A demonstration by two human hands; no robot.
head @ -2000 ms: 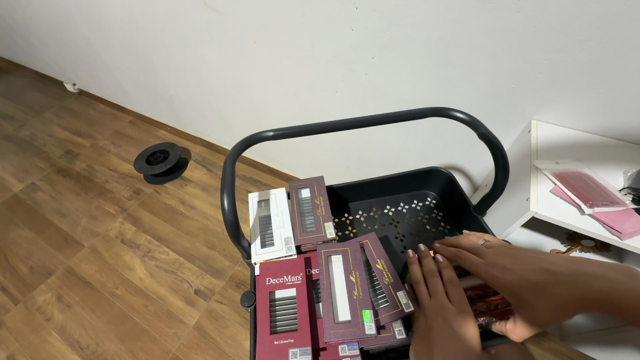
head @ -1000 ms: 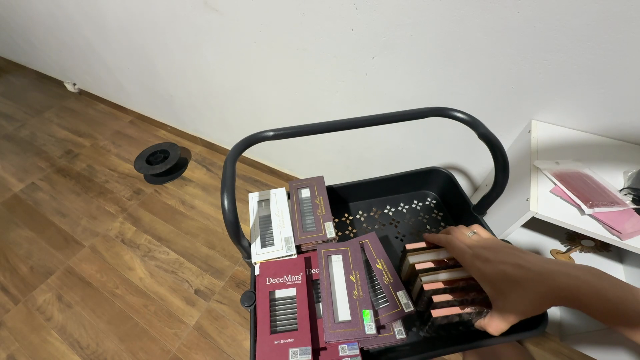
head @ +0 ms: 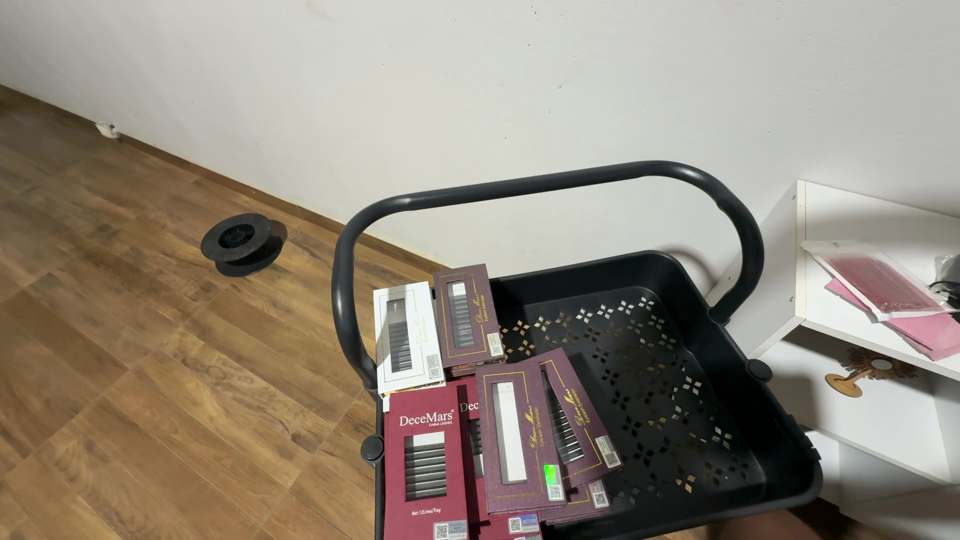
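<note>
Stacked eyelash-extension boxes fill the left side of a black plastic basket tray [head: 780, 480] with a raised tubular handle [head: 525, 191]. A white box [head: 409, 337] and a purple box [head: 466, 319] lie at the back left. Nearer are a red DeceMars box [head: 425, 465] and two overlapping purple boxes [head: 517, 435] [head: 581, 420]. The right part of the perforated tray floor shows bare. Only a blurred bit of skin [head: 765, 525] appears at the bottom edge, below the tray rim; which hand or arm it belongs to cannot be told. Neither hand is otherwise visible.
A black empty spool [head: 241, 244] lies on the wood-look floor [head: 172, 390] at left. White shelves [head: 862, 206] stand at right, with a clear packet [head: 877, 279] over pink sheets [head: 930, 334] and a wooden sunburst ornament [head: 870, 371] below. A white wall [head: 480, 97] is behind.
One second ago a hand gripped a row of boxes in the tray's right part; the hand and those boxes are gone from there. Two seconds ago both hands were over that spot.
</note>
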